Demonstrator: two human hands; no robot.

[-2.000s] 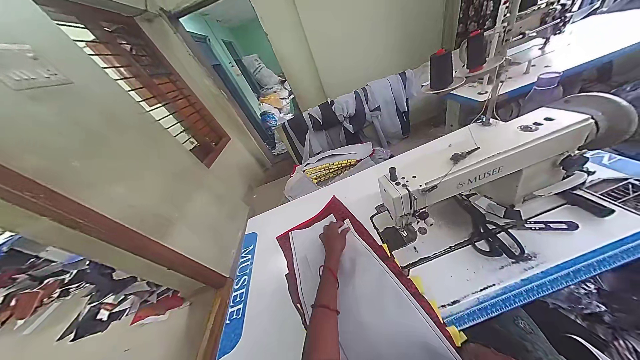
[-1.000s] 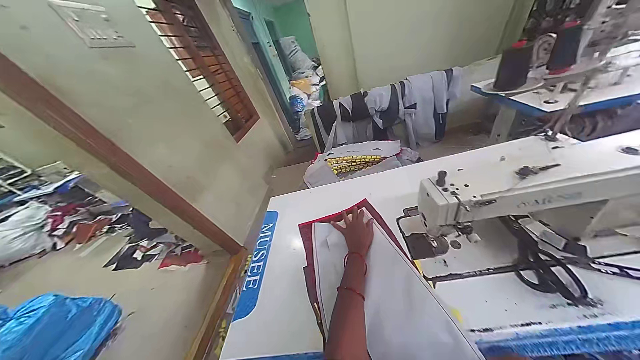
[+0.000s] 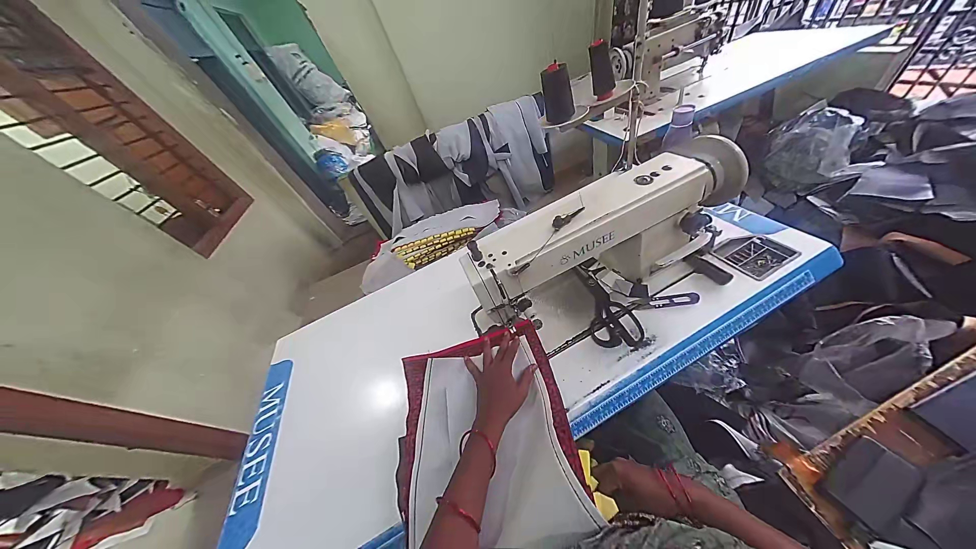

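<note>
A light grey fabric panel with a red border (image 3: 564,415) lies on the white sewing table, its top corner at the needle area of the industrial sewing machine (image 3: 587,236). Spread flat on the panel near that corner is my left hand (image 3: 502,381), fingers apart. My right hand (image 3: 621,484) is low at the panel's right edge, beside yellow pieces (image 3: 605,505); its fingers look curled, and what they hold is unclear. Black-handled scissors (image 3: 616,324) and a thread snipper (image 3: 672,300) lie under the machine arm.
Behind the table are a bundle with yellow pieces (image 3: 435,245) and hanging grey and black cloths (image 3: 457,164). Black thread cones (image 3: 558,93) stand on a holder. Another sewing table (image 3: 785,57) is at the back right. Dark fabric and plastic bags (image 3: 877,354) heap at the right.
The panel and my left hand have moved right, up to the machine's needle area. My right hand has come into view. The view has swung.
</note>
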